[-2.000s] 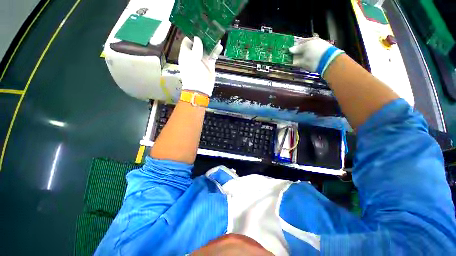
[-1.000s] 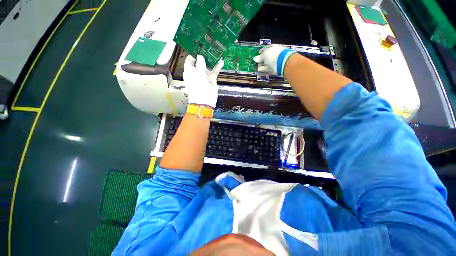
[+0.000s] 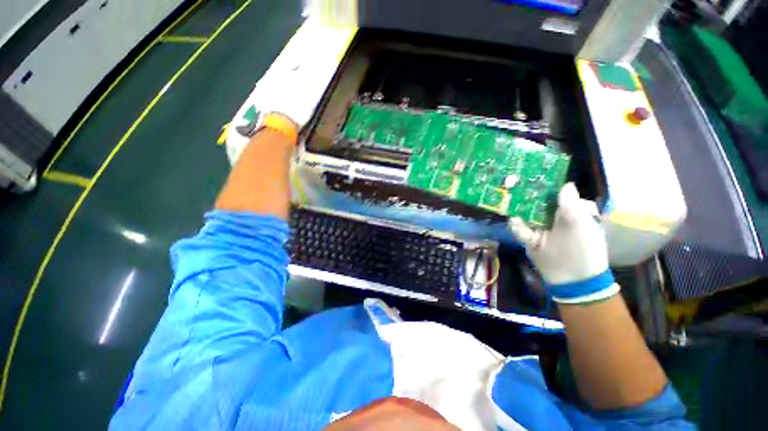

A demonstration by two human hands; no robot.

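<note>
My right hand (image 3: 568,240), in a white glove with a blue cuff, grips the lower right corner of a green circuit board (image 3: 488,168). This board is tilted and reaches over the front edge of the machine's bay. More green board (image 3: 379,126) shows at the left in the bay by the clamp rails; I cannot tell whether it is a separate board. My left hand (image 3: 259,118), below an orange wrist band, is over the white left housing. Its glove blends with the housing, so its fingers are unclear.
The inspection machine's white right housing (image 3: 648,177) carries a red knob (image 3: 640,114). Below the machine are a black keyboard (image 3: 370,249), a small tool tray (image 3: 478,274) and a partly seen mouse (image 3: 532,284). A dark ridged surface (image 3: 712,210) lies at the right.
My left hand has moved left onto the housing; the large board it held is no longer seen there. My right hand has moved right and towards me, now gripping a board. The view has shifted.
</note>
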